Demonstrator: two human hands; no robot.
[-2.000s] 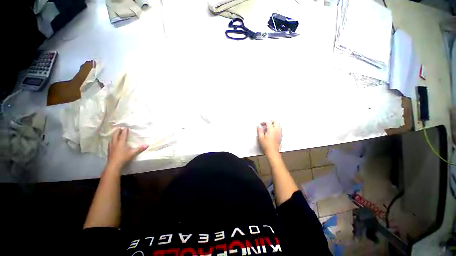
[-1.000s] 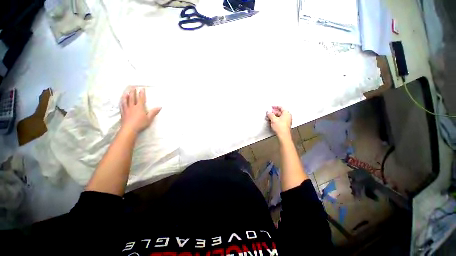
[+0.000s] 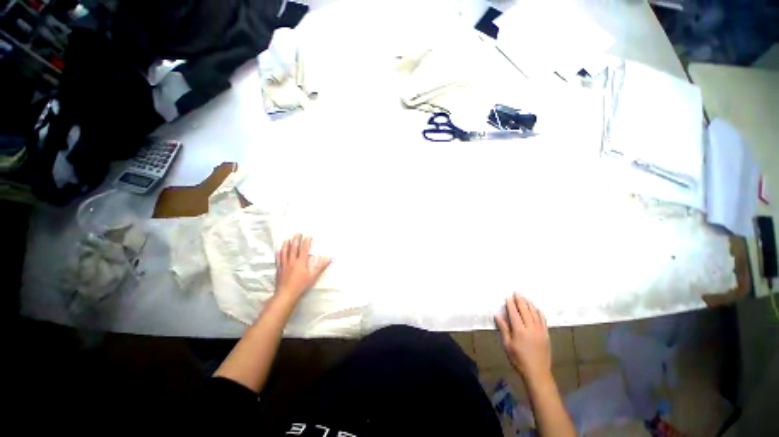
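Observation:
Wrinkled cream fabric [image 3: 243, 260] lies on the white cutting table [image 3: 615, 290] at the left front; its right part fades into the glare. My left hand [image 3: 299, 269] lies flat on the cloth with the fingers apart, holding nothing. My right hand [image 3: 525, 333] rests at the table's front edge, palm down, fingers extended and slightly apart. Whether thin cloth lies under it cannot be told in the glare. Tailor's shears [image 3: 465, 132] lie at the far middle, beside a black block [image 3: 512, 118] that may be a stapler.
Brown card piece [image 3: 184, 201], calculator [image 3: 149, 165] and clear bag of beige cloth [image 3: 104, 269] are at the left. Folded offcuts [image 3: 286, 72] and dark garments [image 3: 213, 43] lie beyond. Paper sheets [image 3: 658, 128] are at the right. A small black device [image 3: 765, 247] is at the right edge.
The view has shifted, showing more of the far table. My right hand has opened from a curled pose to lie at the front edge. My left hand stays spread on the fabric, whose left part looks more gathered.

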